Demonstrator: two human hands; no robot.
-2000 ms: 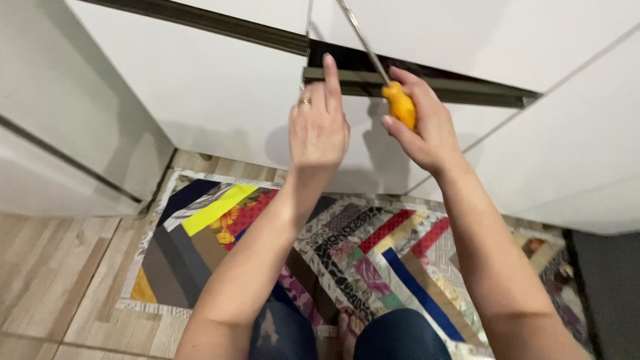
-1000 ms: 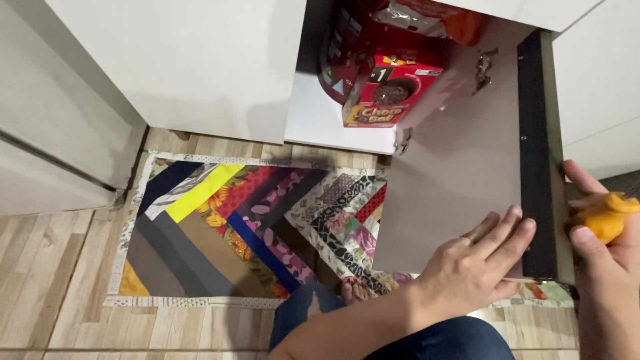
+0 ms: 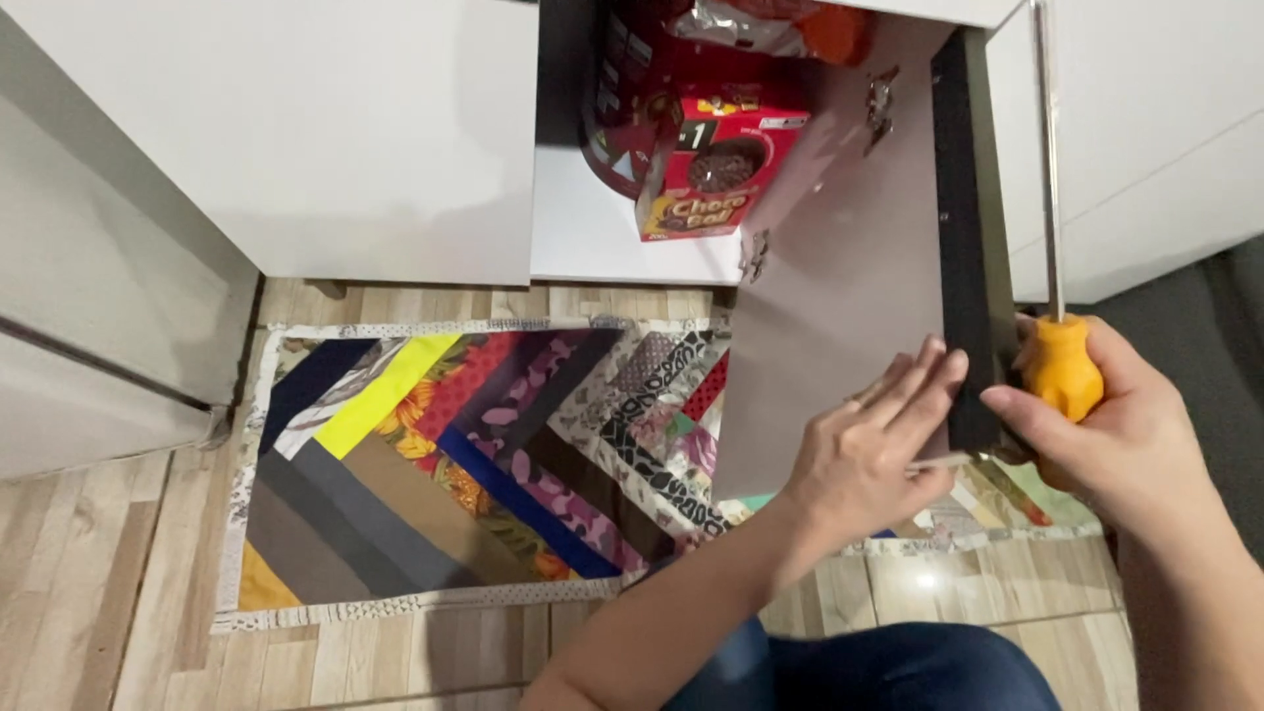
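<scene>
A white cabinet door (image 3: 839, 326) stands swung out, its inner face toward me, with a dark handle strip (image 3: 963, 217) along its free edge. My left hand (image 3: 869, 444) lies against the inner face near that strip, fingers extended and holding nothing. In my right hand (image 3: 1106, 415) is a screwdriver with a yellow handle (image 3: 1065, 370), its long metal shaft pointing up; its tip is out of view. The thumb of that hand touches the outer edge of the door. Two metal hinges (image 3: 879, 111) show on the door's inner side.
Inside the cabinet, a red cereal box (image 3: 726, 173) stands before a large dark red container (image 3: 617, 109), with foil packaging (image 3: 741, 28) above. A closed white door (image 3: 296, 148) is at left. A patchwork rug (image 3: 444, 474) covers part of the wood-look floor (image 3: 69, 563). My knees are below.
Two seconds ago the door was closed, with my hands at its top edge. It has swung open, exposing the box and container. The screwdriver has stayed in my right hand.
</scene>
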